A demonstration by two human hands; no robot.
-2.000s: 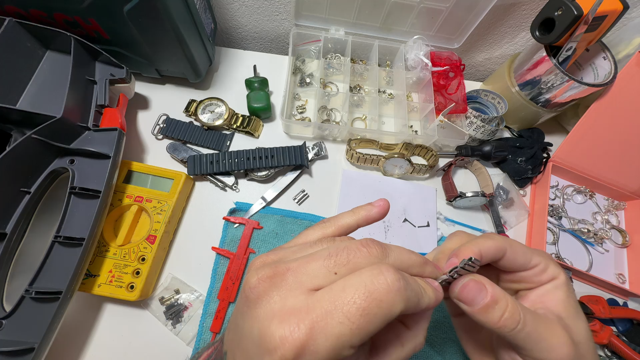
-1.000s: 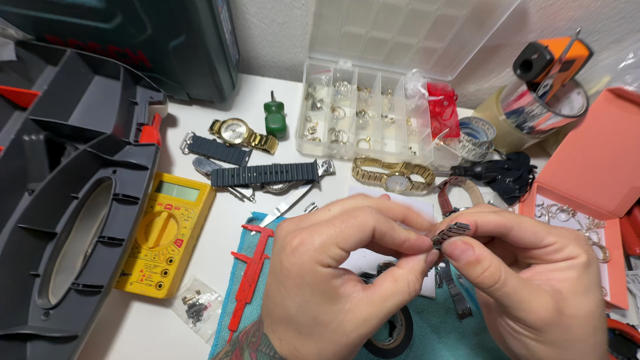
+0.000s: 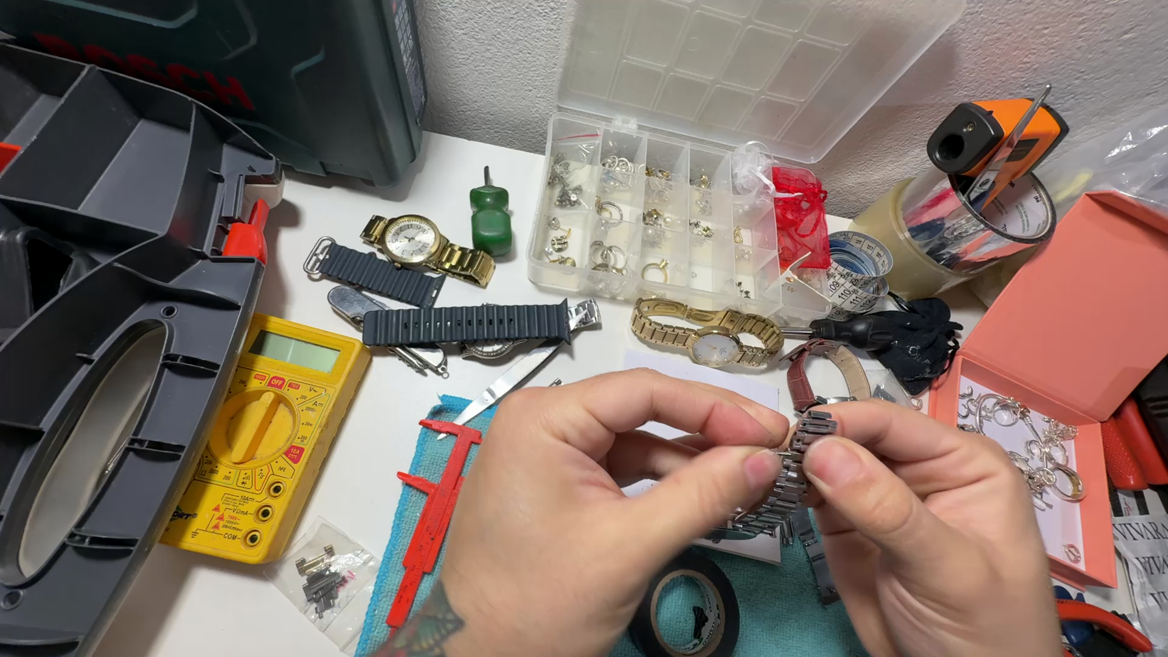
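Observation:
A silver metal link watch bracelet (image 3: 785,484) is pinched between both hands over a teal cloth (image 3: 757,602). My left hand (image 3: 593,493) grips it from the left with thumb and fingertips. On the right, my right hand (image 3: 922,502) pinches its upper end, where short dark links stick up. Part of the bracelet is hidden by the fingers and hangs below them. Under the hands lie a roll of black tape (image 3: 643,616) and another metal band piece (image 3: 814,557). A red plastic caliper (image 3: 429,529) rests on the cloth beside my left hand.
Gold watches (image 3: 411,241), a dark ribbed strap (image 3: 465,324), a green-handled tool (image 3: 491,224) and a compartment box of jewellery (image 3: 666,287) lie behind. A yellow multimeter (image 3: 265,438) and grey plastic case part (image 3: 137,164) stand left; a coral jewellery box (image 3: 1077,319) stands right.
The bracelet, hidden for the most part two seconds ago, now shows more of its length below the fingers. Black tape shows beneath the hands. The view has shifted.

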